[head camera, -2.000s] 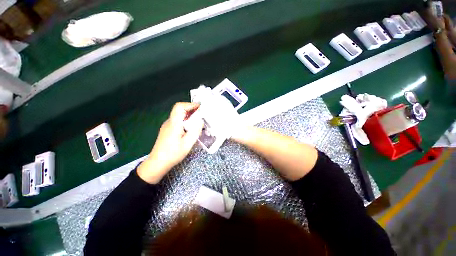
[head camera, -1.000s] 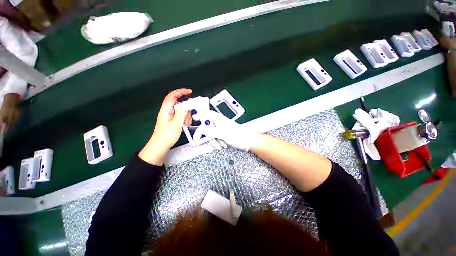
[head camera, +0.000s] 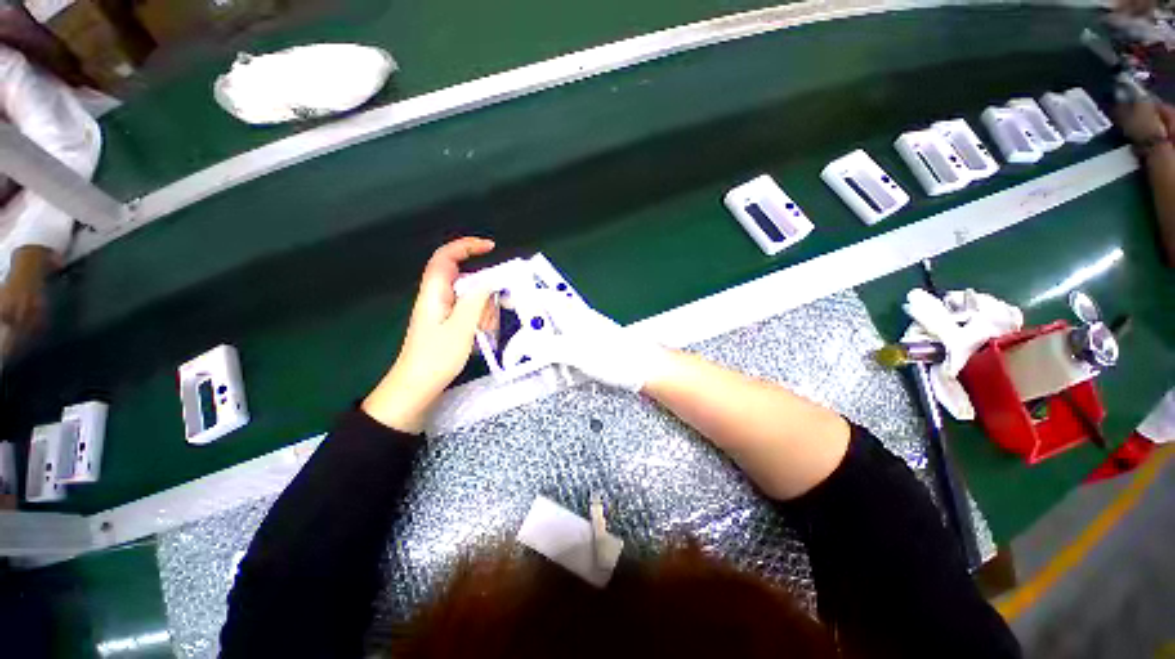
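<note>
A white plastic housing (head camera: 526, 286) is held between my two hands at the belt's near rail, tilted, its window opening partly seen. My bare left hand (head camera: 436, 328) grips its left side, fingers bent with the index finger raised. My gloved right hand (head camera: 590, 345) holds its right side. Another white housing (head camera: 550, 274) lies right behind it on the green belt, partly hidden by the held one and the glove. A white pad (head camera: 557, 530) with a thin pale stick (head camera: 599, 529) on it lies on the bubble wrap (head camera: 670, 453) below.
More housings stand along the belt at left (head camera: 213, 394) and right (head camera: 769, 214). At right are a red bin (head camera: 1009, 415) with a metal-topped container (head camera: 1093, 345), crumpled white gloves (head camera: 947, 337), and a black-handled tool (head camera: 945, 464). Other people's arms show at both edges.
The belt housings have shifted left. The one behind my hands has slid left behind the held housing. Since the earliest frame, my left hand has opened out around the held housing's left side.
</note>
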